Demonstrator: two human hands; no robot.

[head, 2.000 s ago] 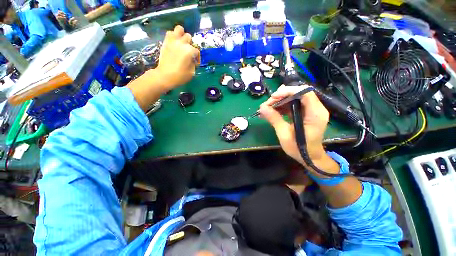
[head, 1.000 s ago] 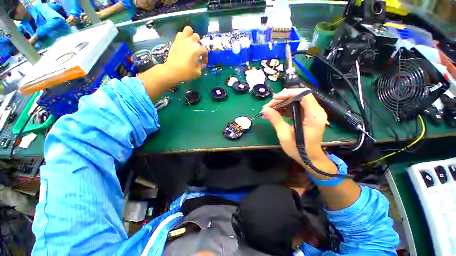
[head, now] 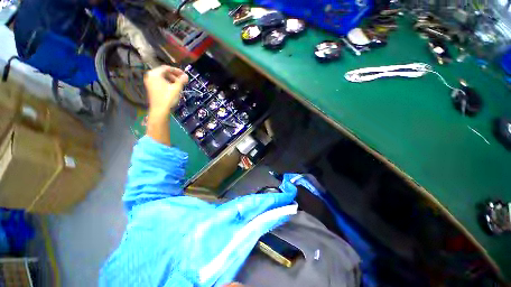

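My left hand [head: 162, 87] is reached out over the upper left edge of a dark compartmented tray [head: 249, 124] filled with shiny round units. Its thumb and fingers are close together; the picture is blurred, and I cannot tell whether anything is between them. My right hand is out of the picture. An open round unit [head: 496, 217] lies on the green mat, cut off by the right edge. A black disc [head: 466, 100] lies above it, and part of another shows at the right edge.
The green bench top [head: 392, 120] runs diagonally at right. A white looped wire bundle [head: 386, 72] lies on it. Several round units [head: 274, 37] and a blue cloth or bag [head: 322, 12] are at the back. Cardboard boxes [head: 59, 168] and a wheel [head: 120, 73] are at left.
The view has swung left and down. My left hand has moved from above the mat by the blue bins to the low tray. My right hand with its corded black tool has left the picture.
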